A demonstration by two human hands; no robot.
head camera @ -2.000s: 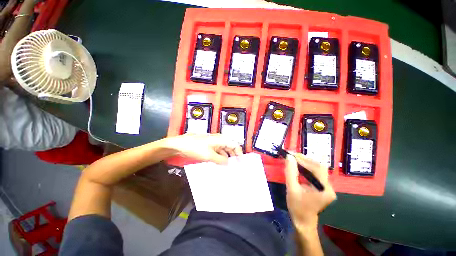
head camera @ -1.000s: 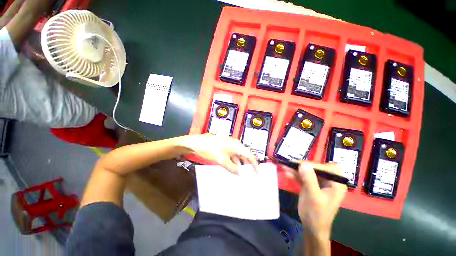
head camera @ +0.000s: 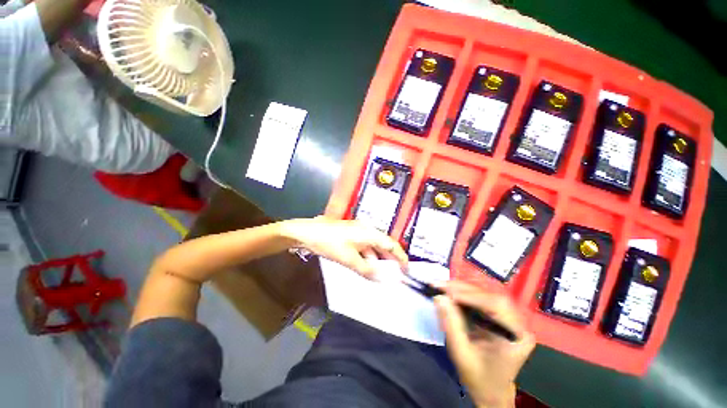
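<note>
The red tray [head camera: 446,155] holds several black phone units in two rows; one unit [head camera: 510,233] in the near row lies tilted in its pocket. My left hand [head camera: 351,243] holds a white label sheet [head camera: 375,303] by its upper edge, in front of the tray's near left corner. My right hand [head camera: 486,339] holds a dark pen-like tool [head camera: 466,309] with its tip over the sheet's upper edge, close to my left fingers. Any small label at the tip is too small to tell.
A cream fan [head camera: 167,52] with a white cord and a narrow printed sheet [head camera: 277,145] are on the green bench [head camera: 263,72] at left. A person's light sleeve [head camera: 88,119] is at far left. A red stool [head camera: 72,293] and a brown box [head camera: 247,279] are below the bench.
The tool tip has moved from the tilted unit's lower end to the sheet's upper edge. The sheet now slants down to the right. The view has turned, so tray and fan appear further right.
</note>
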